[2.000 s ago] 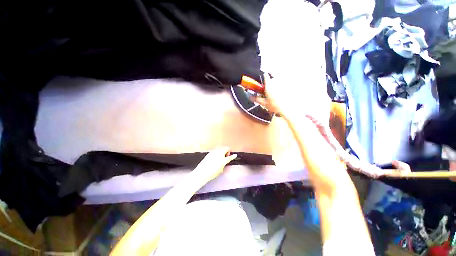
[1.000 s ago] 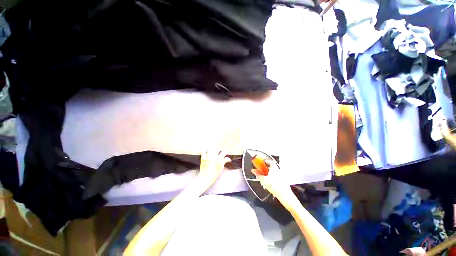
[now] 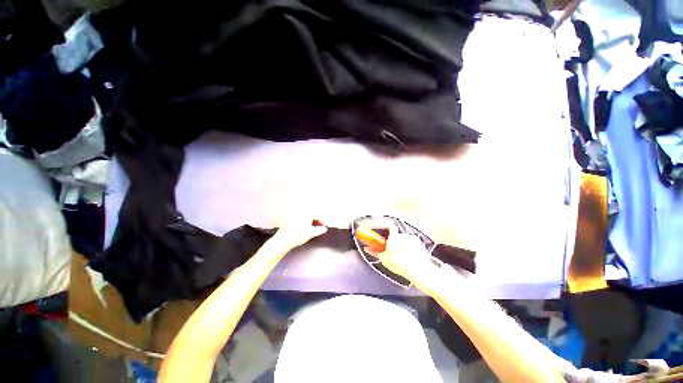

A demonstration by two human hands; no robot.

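A long black fabric strip (image 3: 339, 239) lies along the near edge of the white ironing cloth (image 3: 255, 183). My right hand (image 3: 397, 253) is closed on the orange-red handle of the iron (image 3: 369, 238), which rests on the strip, its dark body with pale outline partly hidden by the hand. The strip's right end shows beyond the iron. My left hand (image 3: 302, 232) lies on the strip just left of the iron, fingertips at its far edge; whether it pinches the fabric is too blurred to tell.
A large black heap (image 3: 314, 82) covers the far side. Black pieces (image 3: 142, 247) overhang the left corner. An orange-brown iron rest (image 3: 589, 232) is at the right edge, light blue pieces (image 3: 631, 179) beyond it. A stuffed white sack (image 3: 30, 232) bulges at left.
The iron came from the far side down onto the strip at the near edge, held by my right hand. The view has shifted, showing more of the left side. My left hand stays on the strip.
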